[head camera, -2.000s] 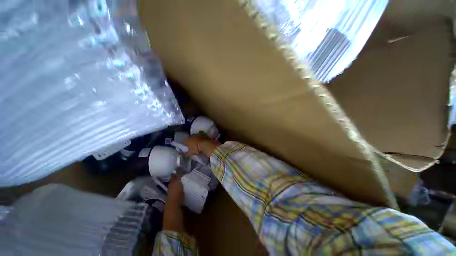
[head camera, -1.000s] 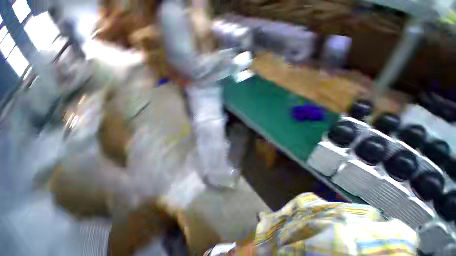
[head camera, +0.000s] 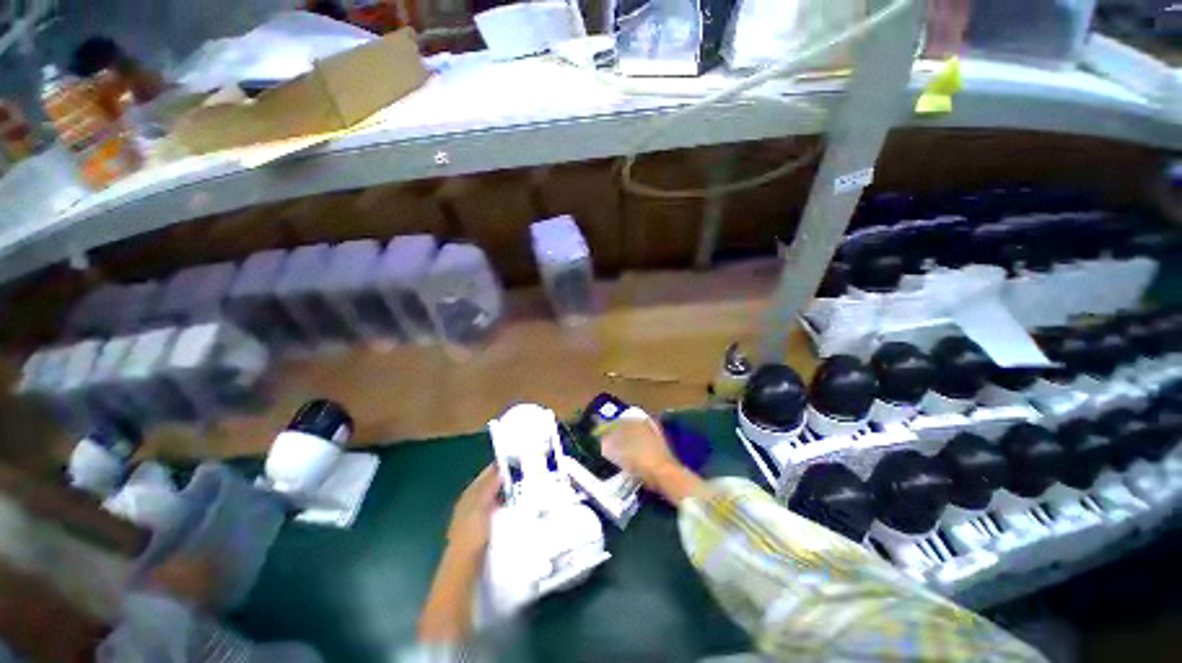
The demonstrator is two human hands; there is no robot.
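Observation:
A white dome security camera (head camera: 544, 531) is on the green mat in front of me, its bracket side with dark openings towards me. My left hand (head camera: 472, 521) grips its left side. My right hand (head camera: 638, 448) is closed on a second dome camera (head camera: 600, 484), with a dark ball and a white base, just right of the first. The fingers partly hide it. A crumpled purple-blue cloth (head camera: 687, 444) lies behind my right wrist.
Another dome camera (head camera: 311, 456) stands at left, near a co-worker's blurred hand and plastic bag (head camera: 227, 525). Rows of finished cameras (head camera: 907, 486) fill the right. Clear packing trays (head camera: 389, 292) line the back. A metal post (head camera: 830, 214) and small bottle (head camera: 732, 373) stand beside the rows.
The view has turned from inside a carton, where both hands were among white cameras, to the bench. Both hands are now over the green mat with two cameras.

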